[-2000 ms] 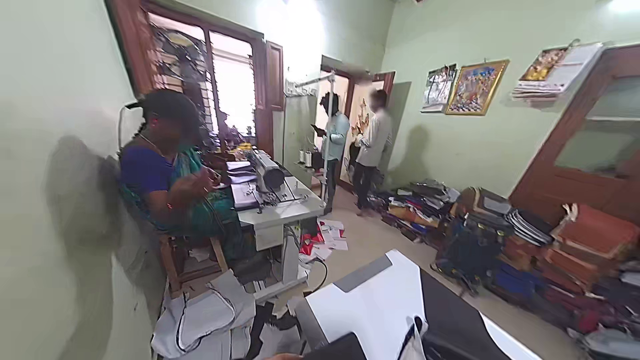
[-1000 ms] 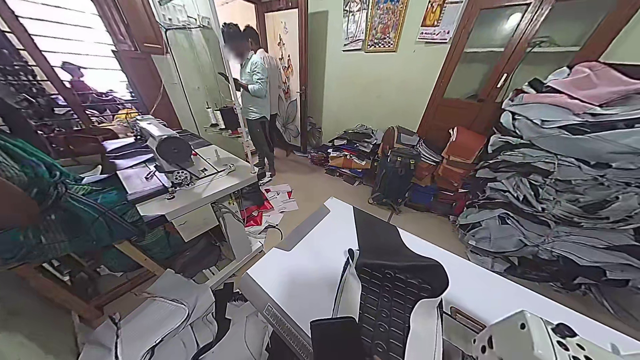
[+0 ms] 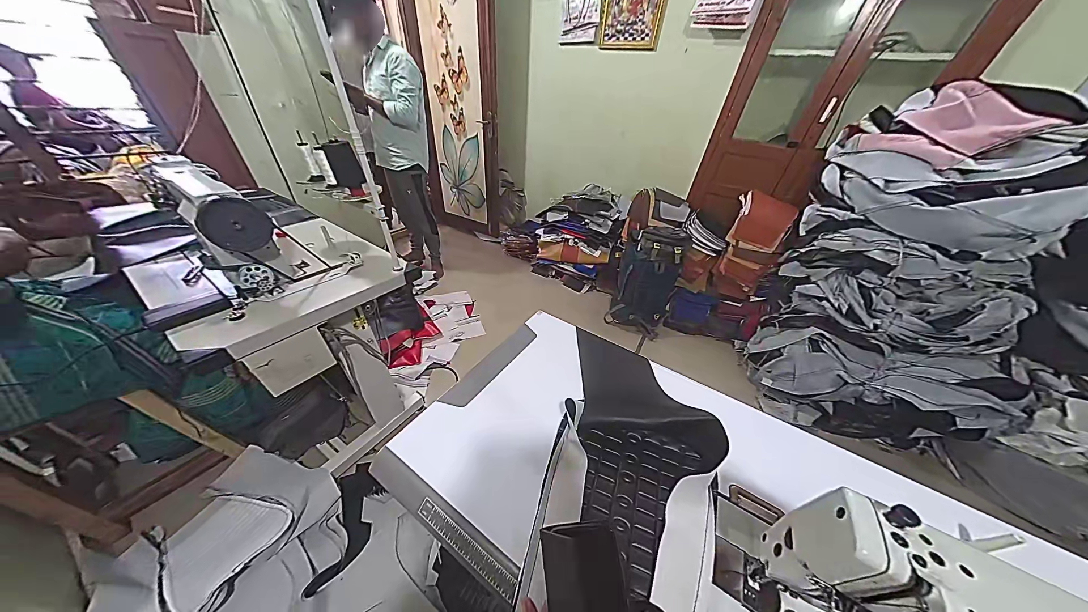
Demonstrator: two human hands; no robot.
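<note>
A black quilted cover piece point(image 3: 625, 459) with pale backing lies on the white sewing table point(image 3: 484, 442), its plain black end spread toward the far edge. A dark, flat, folded piece point(image 3: 583, 565) rests over its near part. At the bottom edge, just left of that dark piece, a small bit of a fingertip of my left hand point(image 3: 529, 605) shows; the rest is out of frame, so its hold cannot be seen. My right hand is not in view. The pale head of a sewing machine point(image 3: 837, 544) stands right of the cover, close to its pale edge.
Grey fabric pieces point(image 3: 246, 518) lie low at the left. Another sewing machine point(image 3: 229, 221) stands on a table beside a person in green cloth point(image 3: 68, 348). A person in a light shirt point(image 3: 398, 110) stands near the door. Bags point(image 3: 650, 272) and a tall fabric pile point(image 3: 901, 297) line the right side.
The view has swung far to the right and down, bringing in the near sewing machine and the tall fabric pile. The black cover stays on the white table.
</note>
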